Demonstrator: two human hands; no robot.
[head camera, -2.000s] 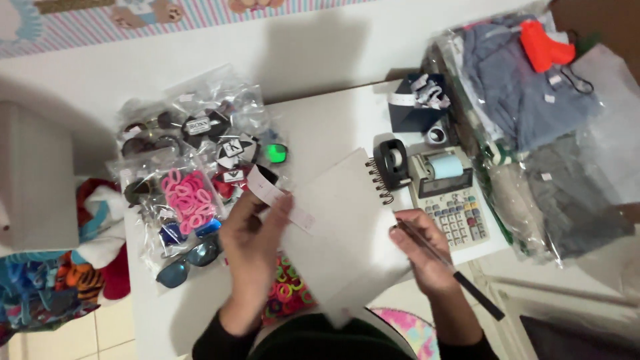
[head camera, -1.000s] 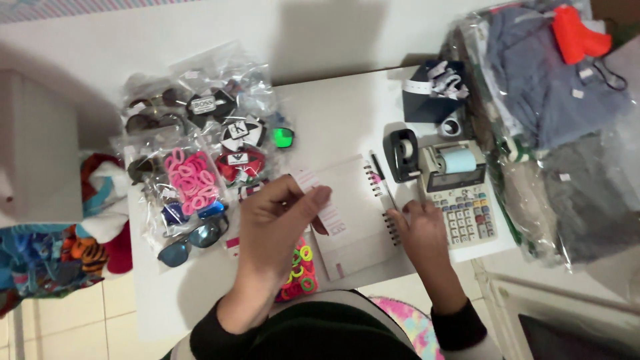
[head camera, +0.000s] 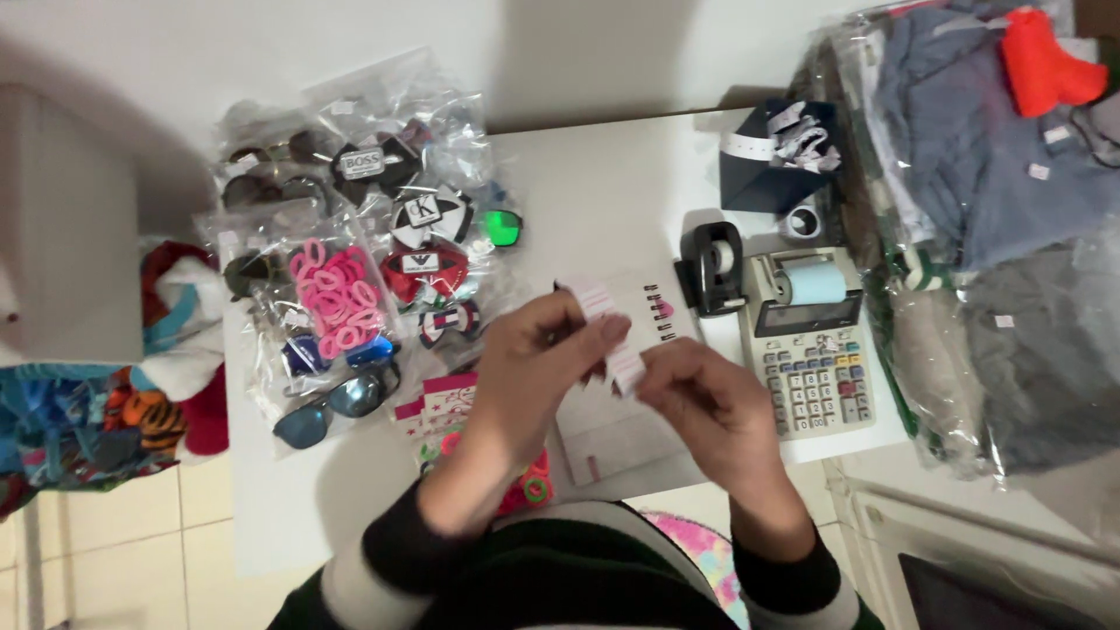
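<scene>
A short white strip of paper labels with pinkish print (head camera: 595, 300) is pinched between the fingers of my left hand (head camera: 534, 372). My right hand (head camera: 717, 402) grips the strip's lower end with thumb and forefinger. Both hands are raised over a spiral-bound notebook (head camera: 612, 437), which lies on the white table and is partly hidden by them. Under my left forearm are bright hair elastics (head camera: 535, 486) on a pink card. To the right of the notebook are a black tape dispenser (head camera: 717, 267) and a printing calculator (head camera: 814, 385) with a blue paper roll.
Bagged sunglasses (head camera: 337, 407) and bagged pink hair elastics (head camera: 337, 297) cover the table's left part. A dark box (head camera: 752, 179) with crumpled paper strips stands at the back right, near a small roll (head camera: 800, 223). Plastic-wrapped garments (head camera: 962, 157) are piled at the right.
Two seconds ago my right hand held a pen and my left a strip above the notebook. One second ago the pen lay by the spiral; now my right hand is at the strip.
</scene>
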